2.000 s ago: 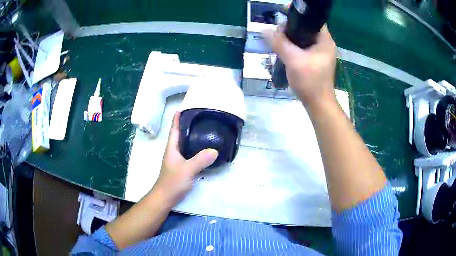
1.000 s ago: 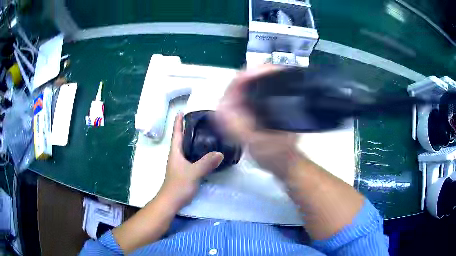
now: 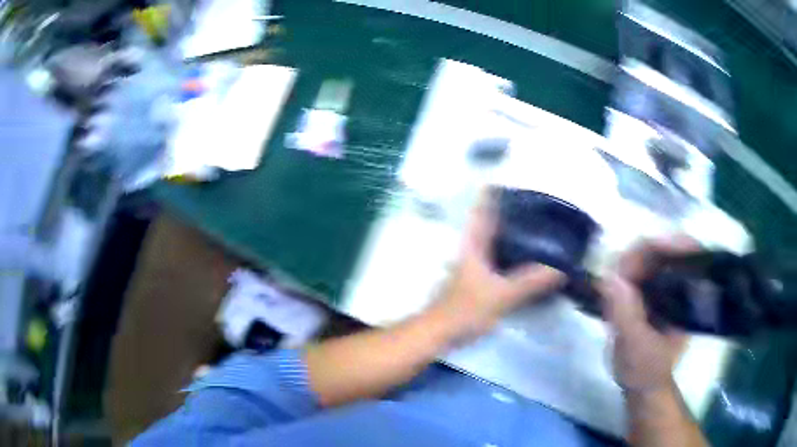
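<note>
The view is blurred. The dome camera lies on the white mat point(image 3: 402, 262), its white housing point(image 3: 568, 170) away from me and its black camera head point(image 3: 542, 229) toward me. My left hand point(image 3: 489, 284) grips the black head, thumb across its near side. My right hand point(image 3: 642, 327) holds the black electric screwdriver point(image 3: 708, 292) lying roughly level, its front end pointing left at the near right side of the black head. Whether the bit touches a screw cannot be told.
The screw feeder point(image 3: 655, 144) stands at the mat's back right. A small white bottle point(image 3: 323, 127) lies left on the green bench point(image 3: 253, 218). A pale carton and strip point(image 3: 253, 118) lie farther left. A brown carton point(image 3: 166, 314) with a white unit point(image 3: 266, 310) is below the bench edge.
The view has swung left, so the bench things appear farther right. The right hand and screwdriver have come down from over the camera to the black head's near right side. The left hand keeps its grip.
</note>
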